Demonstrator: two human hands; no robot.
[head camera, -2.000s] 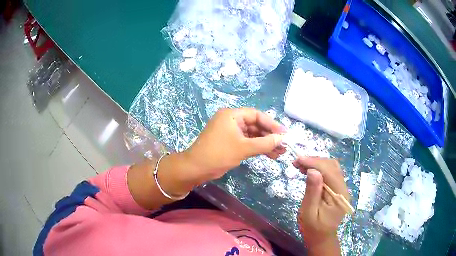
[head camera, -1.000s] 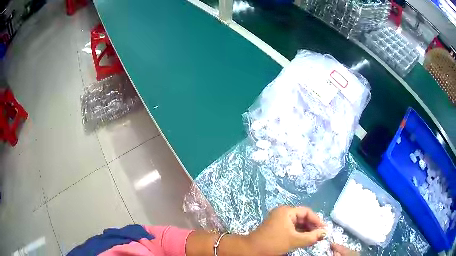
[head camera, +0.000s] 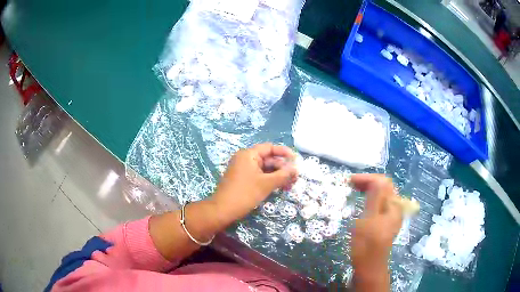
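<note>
A loose pile of small round white plastic housings (head camera: 311, 199) lies on the crinkled clear plastic sheet (head camera: 171, 154) between my hands. My left hand (head camera: 259, 174) is at the pile's left edge, thumb and fingertips pinched together; whether a small part is between them cannot be made out. My right hand (head camera: 376, 208) is blurred at the pile's right edge, holding a thin tan stick (head camera: 406, 206) whose end sticks out to the right. A clear plastic tub (head camera: 342, 128) full of small white parts stands just beyond the pile.
A large bag of white parts (head camera: 228, 63) lies at upper left. A blue bin (head camera: 416, 80) with translucent pieces stands beyond the tub. A heap of frosted white pieces (head camera: 453, 228) lies at right on the green bench (head camera: 85, 68). A red stool (head camera: 25, 82) is at far left.
The view swung to the upper left and came back. My right hand has moved away from my left hand; two seconds ago their fingertips were close together.
</note>
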